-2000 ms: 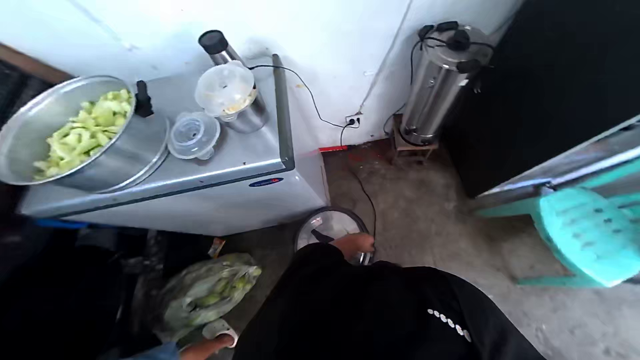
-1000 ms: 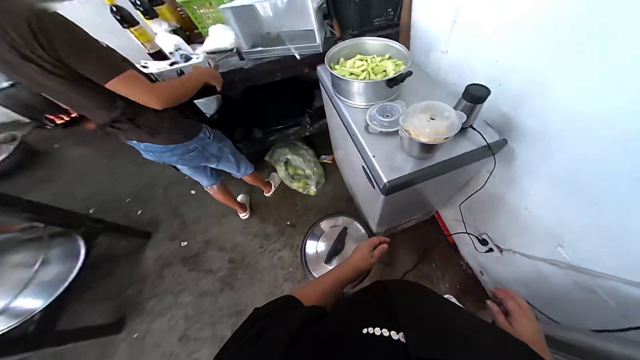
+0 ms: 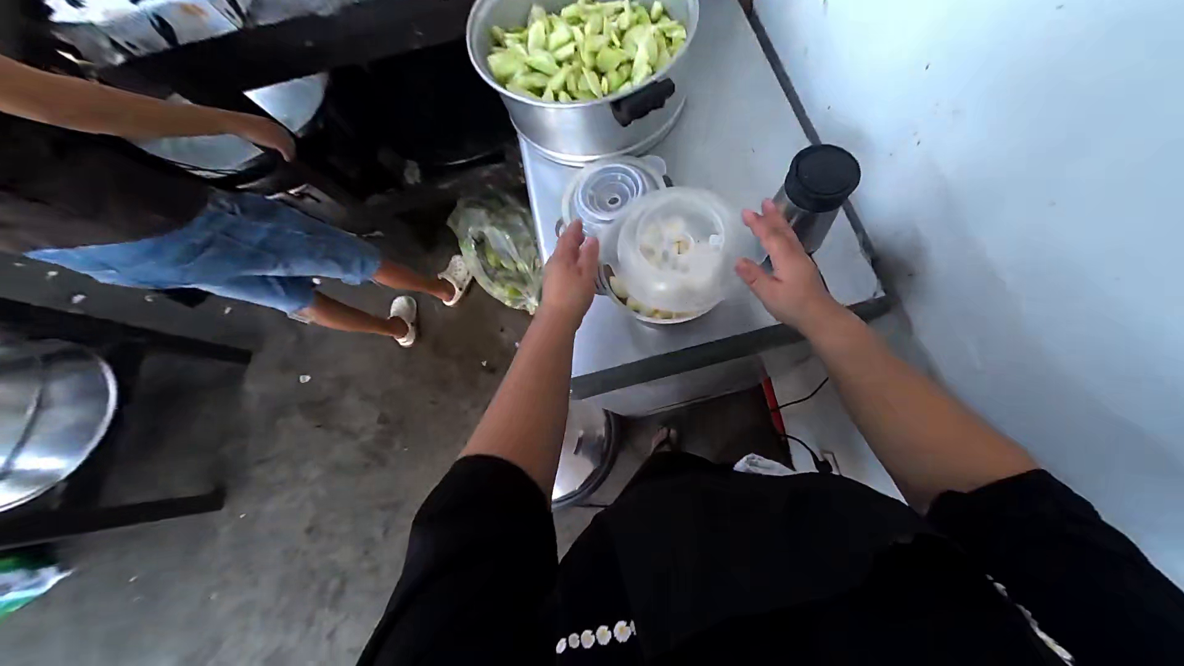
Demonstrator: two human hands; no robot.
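My left hand (image 3: pixel 569 276) is at the left side of a steel bowl (image 3: pixel 668 319) of pale pieces, under a translucent plastic lid (image 3: pixel 680 248). On the other side, my right hand (image 3: pixel 786 268) has its fingers spread between that lid and a steel tumbler with a black cap (image 3: pixel 821 180). Neither hand has closed on anything; whether the fingers touch the bowl or lid is hard to tell. Behind my left hand lies a clear ridged plastic lid (image 3: pixel 610 190). Farther back on the grey chest top (image 3: pixel 740 120) stands an aluminum pot (image 3: pixel 578 120) full of cut green pieces (image 3: pixel 592 51).
At left another person in denim shorts (image 3: pixel 231 250) stands near a dark bench (image 3: pixel 305 37). A plastic bag of green produce (image 3: pixel 499 245) rests on the floor against the chest. Below the chest's front edge is a round metal lid (image 3: pixel 583 449); a wall (image 3: pixel 1017 185) bounds the right side.
Both my hands have come up to the covered bowl on the chest; one second ago my left hand was low by the round metal lid. The view has swung toward the chest top.
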